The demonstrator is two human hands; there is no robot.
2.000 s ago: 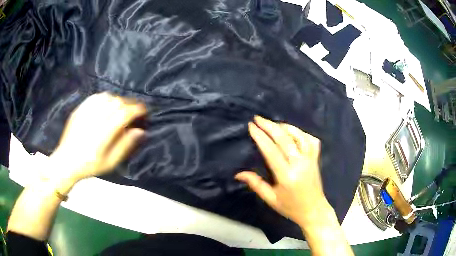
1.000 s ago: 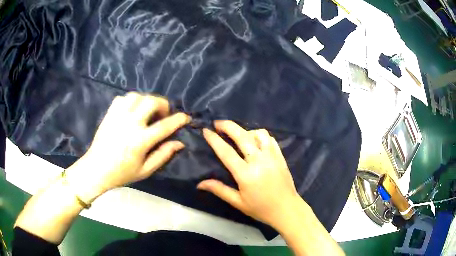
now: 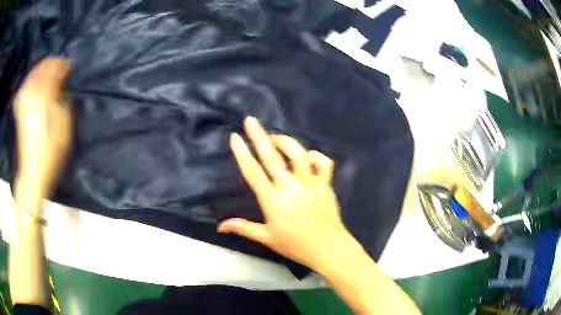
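A dark garment (image 3: 363, 147) with shiny, wrinkled lining (image 3: 141, 147) covers most of the table. A seam line runs across the lining from the left towards the middle. My right hand (image 3: 286, 194) rests flat on the lining near the middle, fingers spread. My left hand (image 3: 44, 117) is at the far left over the lining, blurred. Its fingertips are near the left end of the seam line, and whether they pinch the cloth cannot be told.
A steam iron (image 3: 470, 212) with an orange-brown handle lies at the right, beside a silver iron rest (image 3: 477, 151). Dark cut fabric pieces (image 3: 378, 31) and papers lie at the upper right. The white table edge (image 3: 154, 249) curves along the front.
My left hand has moved away from my right hand to the far left. My right hand stays on the lining with its fingers more spread. The whole view has shifted, with the iron appearing further left.
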